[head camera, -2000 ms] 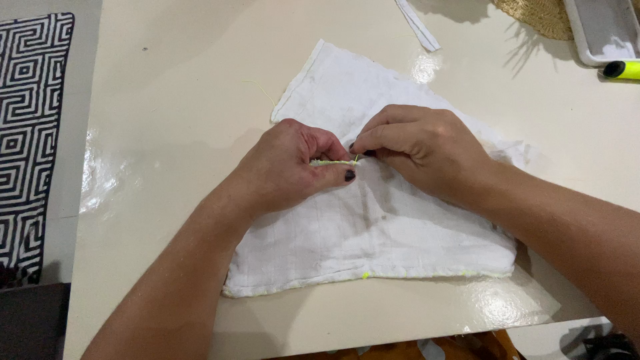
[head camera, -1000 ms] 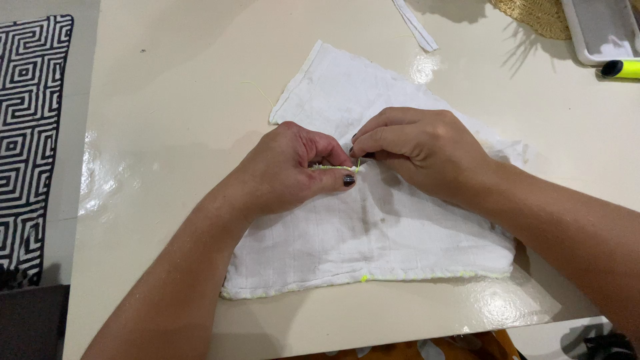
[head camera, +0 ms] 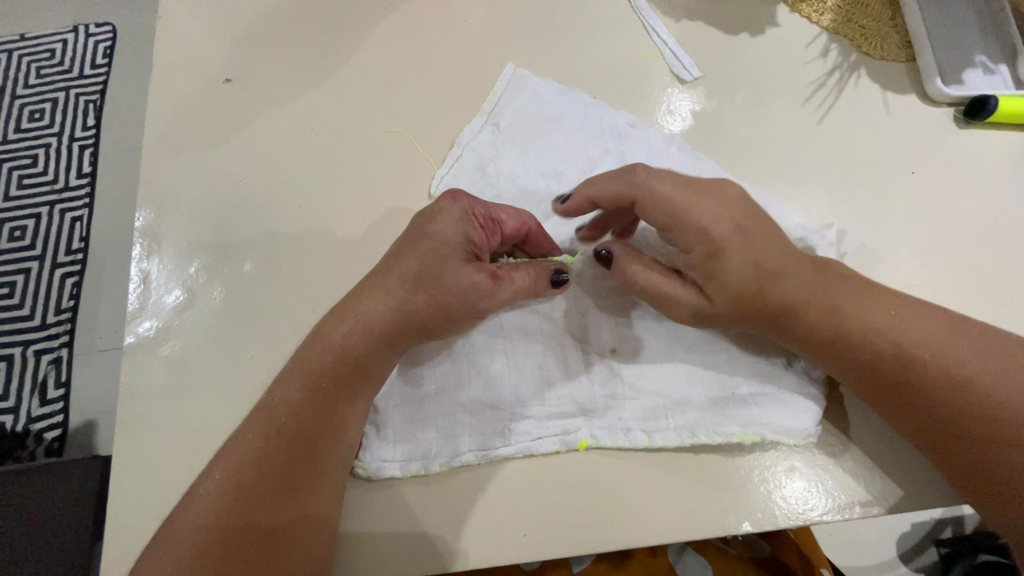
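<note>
A white cloth (head camera: pixel 496 392) lies on the glossy cream table, its lower hem edged with yellow-green thread stitches and a small knot (head camera: pixel 582 445). My left hand (head camera: pixel 480 268) pinches a folded edge of the cloth between thumb and fingers; neon yellow thread (head camera: pixel 573 258) shows at that edge by the fingertips. Just to the right, my right hand (head camera: pixel 680 240) hovers over the cloth with thumb and fingers apart. Whether a needle is between or near its fingers cannot be seen. A loose yellow thread (head camera: pixel 416 144) trails on the table beside the cloth's upper left corner.
At the top lies a narrow white fabric strip (head camera: pixel 666 40). The upper right holds a woven straw mat (head camera: pixel 864 28), a grey tray with a white rim (head camera: pixel 920 56) and a yellow marker with a black end (head camera: pixel 1000 109). The table's front edge runs below the cloth.
My right hand's fingers have parted and moved away from the edge held by my left hand, where they were close together before. My left hand keeps its pinch on the cloth.
</note>
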